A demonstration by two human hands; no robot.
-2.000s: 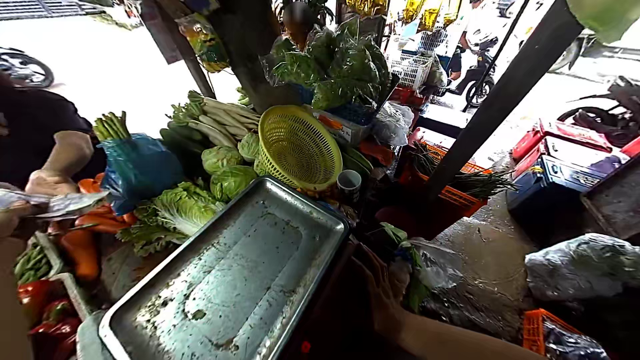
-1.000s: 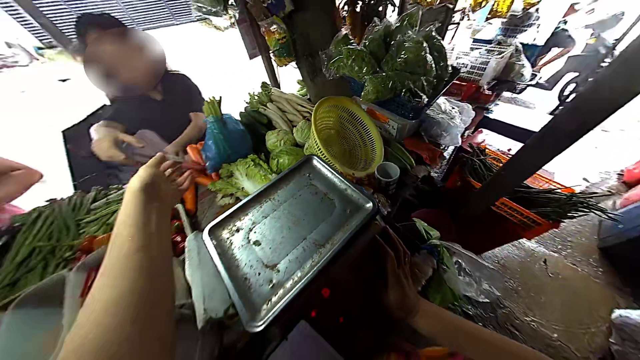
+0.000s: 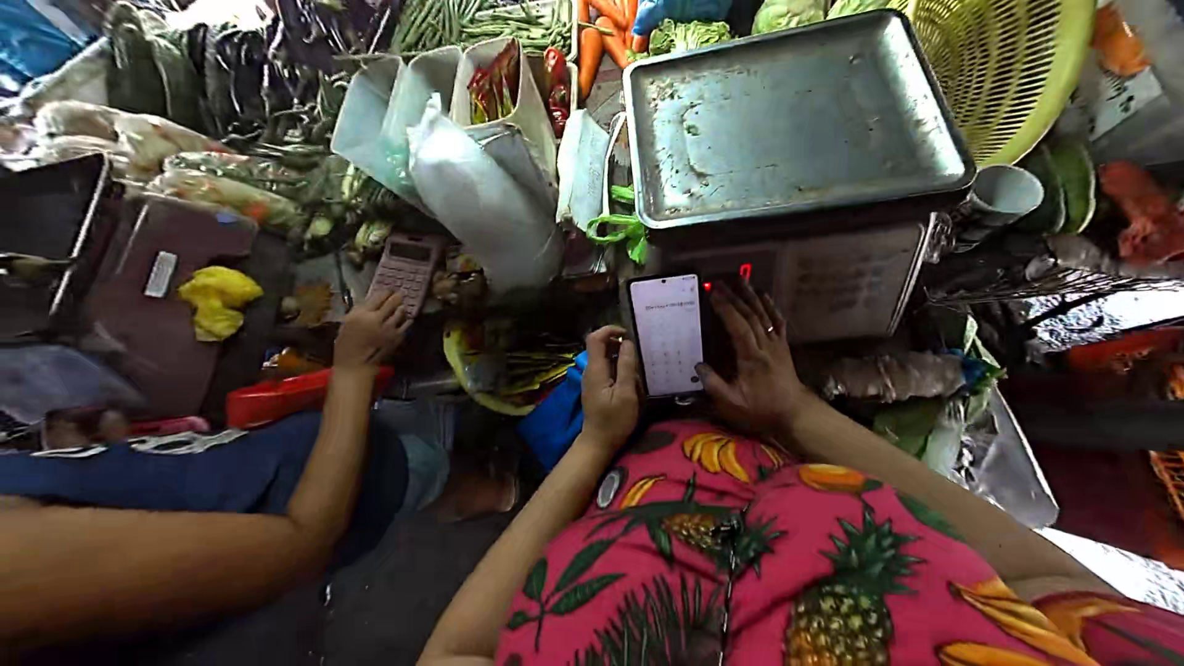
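Observation:
A smartphone (image 3: 666, 338) with a lit calculator screen stands out in the middle of the head view, in front of a scale (image 3: 832, 277) with red lit digits. My left hand (image 3: 612, 387) is beside the phone's left edge, fingers curled; whether it grips the phone is unclear. My right hand (image 3: 754, 361) lies on the phone's other side, fingers spread over the scale's dark front and thumb at the phone's lower right corner. A wet, dirt-specked metal tray (image 3: 795, 116) sits on top of the scale.
At the left, another person's hand (image 3: 370, 328) touches a pink calculator (image 3: 407, 268). White plastic bags (image 3: 481, 194), red chilies (image 3: 495, 83), carrots (image 3: 606, 42) and a yellow basket (image 3: 1008, 74) lie beyond. A white cup (image 3: 1006, 194) stands right of the tray.
My left hand, stretched out toward the person across the stall a second ago, is now back beside the phone. The view has swung down and left, showing the co-worker's arm.

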